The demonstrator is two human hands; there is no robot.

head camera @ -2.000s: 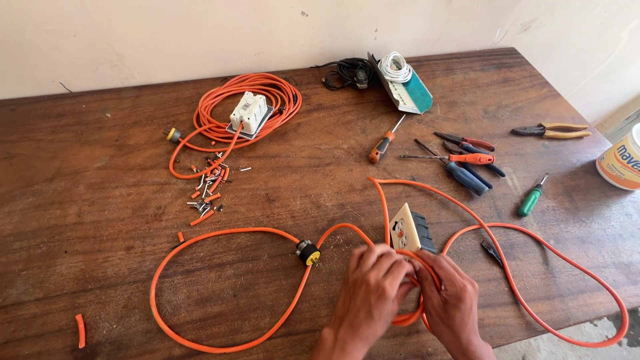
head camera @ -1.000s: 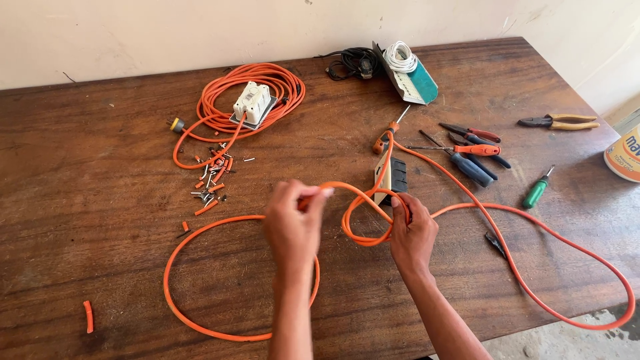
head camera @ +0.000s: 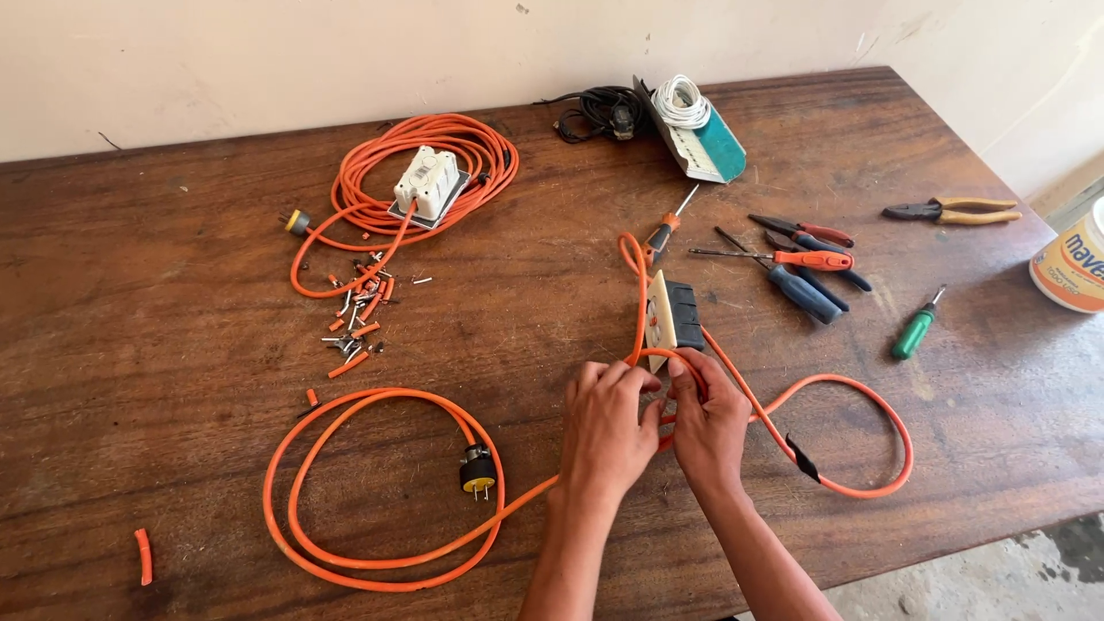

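Observation:
My left hand (head camera: 610,427) and my right hand (head camera: 709,414) are close together at the middle of the table, both on an orange electrical cable (head camera: 526,496). The right fingers pinch a loop of it; the left fingers curl over the cable, their grip partly hidden. Just beyond them an outlet with a cream faceplate (head camera: 658,315) and black box (head camera: 686,315) stands on its side, with cable beside it. To the left, the cable lies in loops around a black and yellow plug (head camera: 477,470). On the right it makes another loop bearing a piece of black tape (head camera: 802,458).
A coiled orange cord (head camera: 371,172) with a white outlet box (head camera: 427,181) lies back left, near cable scraps (head camera: 366,302). Screwdrivers (head camera: 815,260), pliers (head camera: 975,210) and a green-handled screwdriver (head camera: 914,335) are on the right. A white tub (head camera: 1074,267) stands at the right edge.
My left hand has moved right, back beside my right hand. Both hands are now lower, in front of the outlet. The left part of the cable now lies in a double loop, and the right loop is smaller.

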